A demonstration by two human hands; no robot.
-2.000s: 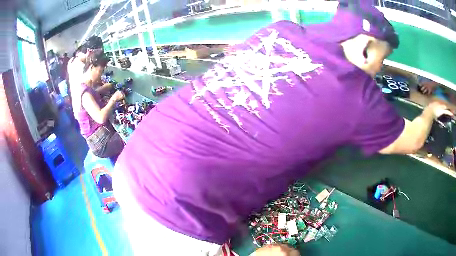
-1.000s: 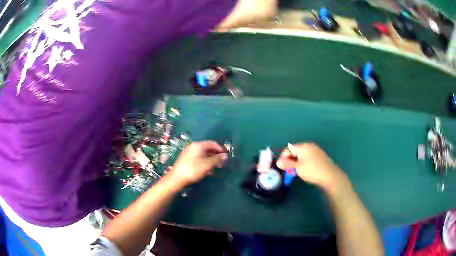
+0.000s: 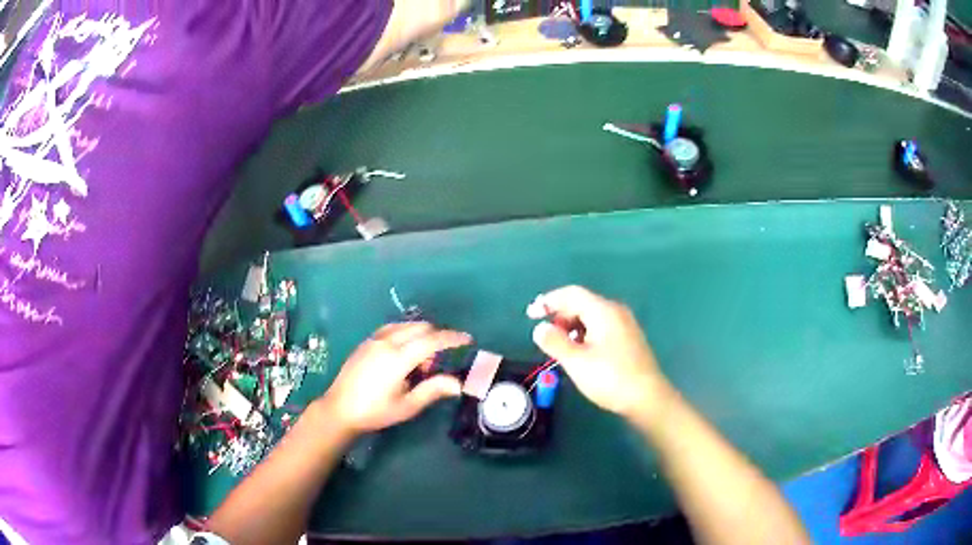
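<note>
A black speaker unit (image 3: 501, 442) with a round silver magnet (image 3: 505, 408) sits on the green bench in front of me. A blue battery (image 3: 547, 389) stands at its right side. A pale pinkish rectangular pad (image 3: 482, 374) lies at its upper left. My left hand (image 3: 373, 381) is at the unit's left, thumb and fingers curved around something small, dark and reddish that they mostly hide. A thin pale wire (image 3: 398, 299) shows beyond that hand. My right hand (image 3: 602, 346), above and right of the unit, pinches thin red leads (image 3: 541, 373) rising from it. A small white tip shows at its fingertips.
A circuit board pile (image 3: 240, 373) lies left, a smaller heap (image 3: 895, 277) right. The conveyor belt (image 3: 512, 149) beyond carries black units (image 3: 682, 157). A person in a purple shirt (image 3: 117, 266) leans in at left. A wooden ledge (image 3: 650, 32) and red stool (image 3: 895, 506) also show.
The view has swung down to the bench and shifted. Since one second ago, my left hand has come close beside the unit. The belt units appear further left in the picture.
</note>
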